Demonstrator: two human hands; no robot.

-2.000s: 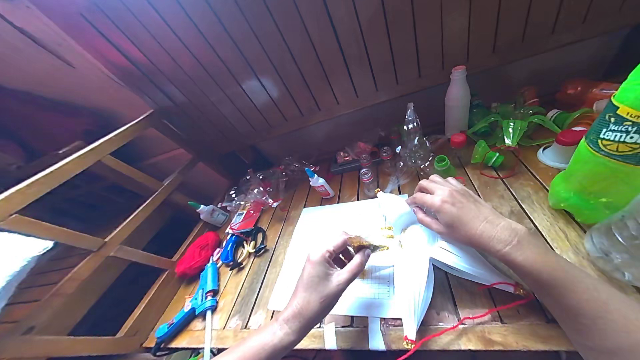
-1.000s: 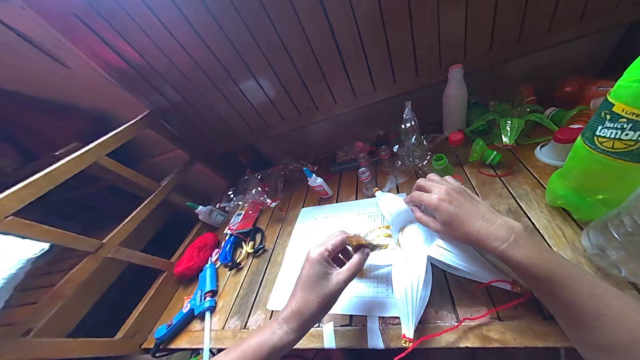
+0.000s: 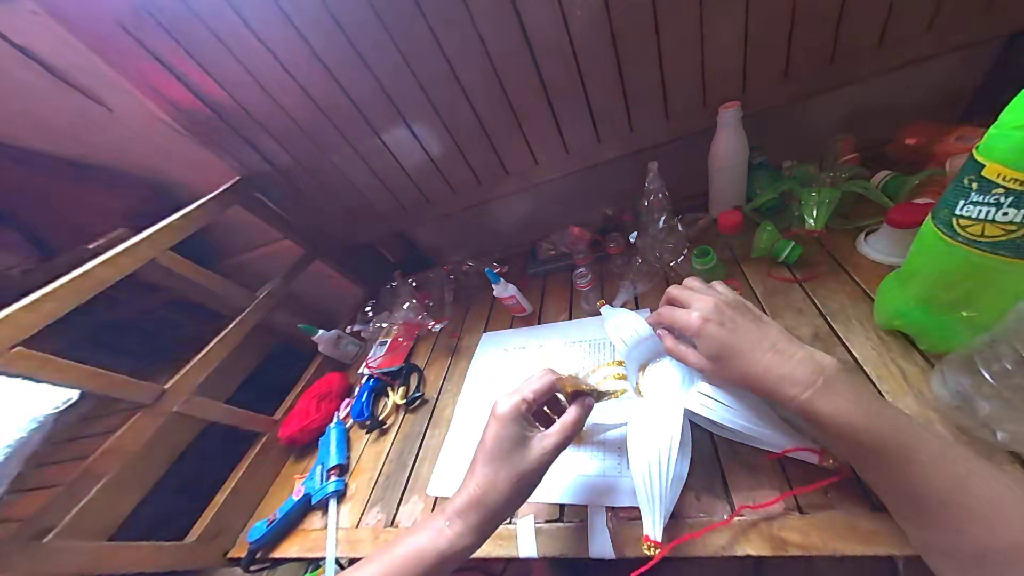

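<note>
My left hand (image 3: 538, 420) pinches a strip of shiny gold trim (image 3: 590, 387) between thumb and fingers, over a white printed sheet (image 3: 472, 448). Against the upper part of a white pleated craft piece (image 3: 658, 464) with several pointed arms rest the fingers of my right hand (image 3: 712, 328), closed on its edge. Gold bits sit at the tips of the arms. A red yarn strand (image 3: 744, 509) runs from the right arm's tip and passes by the lower tip. More gold trim shows near the middle, partly hidden by the fingers.
At left on the slatted wooden table (image 3: 800, 534) lie a blue glue gun (image 3: 324, 472), scissors (image 3: 384, 400) and a red yarn ball (image 3: 314, 408). Behind the sheet is a glue bottle (image 3: 509, 294). Cut plastic bottles and a green bottle (image 3: 960, 240) stand at back and right.
</note>
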